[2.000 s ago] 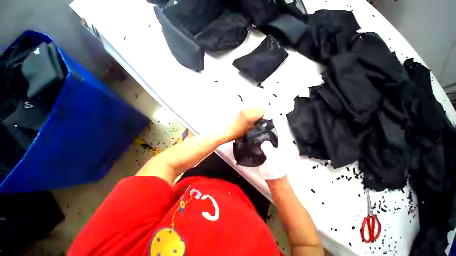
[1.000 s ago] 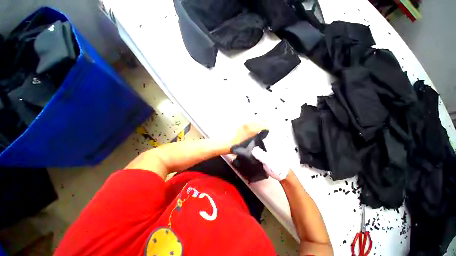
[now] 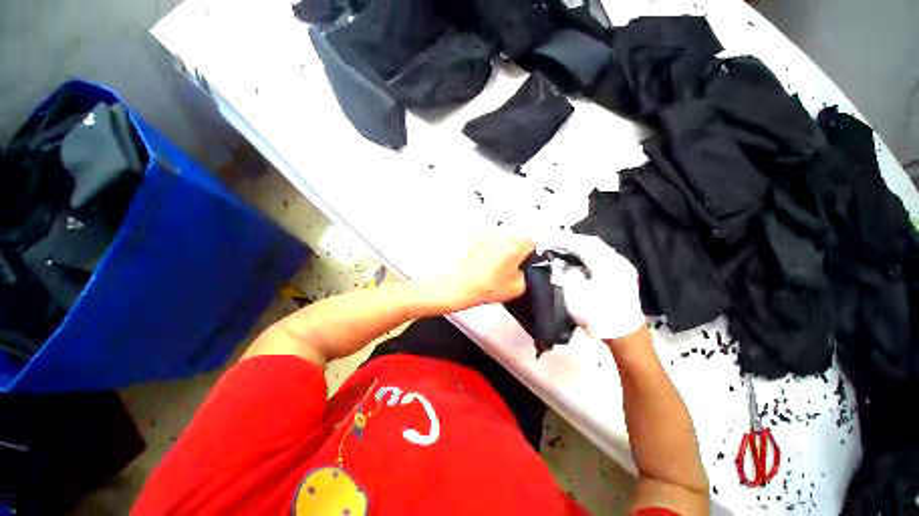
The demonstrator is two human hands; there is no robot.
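A crumpled black pouch (image 3: 545, 304) hangs between my hands over the front edge area of the white table (image 3: 403, 217). My left hand (image 3: 494, 270), bare, grips its upper left side. My right hand (image 3: 600, 287), in a white glove, is at its upper right side, with fingers bent over a dark part of it. A small light or metallic glint shows between the hands; I cannot tell what it is. A large heap of black pieces (image 3: 746, 191) lies just right of my right hand.
Red-handled scissors (image 3: 757, 456) lie at the right among black trimmings. More black pieces (image 3: 519, 121) lie at the far side. A blue bin (image 3: 186, 272) with black pieces stands on the floor at left. My red shirt (image 3: 403, 433) fills the bottom.
My gloved right hand has moved up and right, from below the pouch to its right side. The pouch now hangs narrower between both hands. The view has also shifted slightly.
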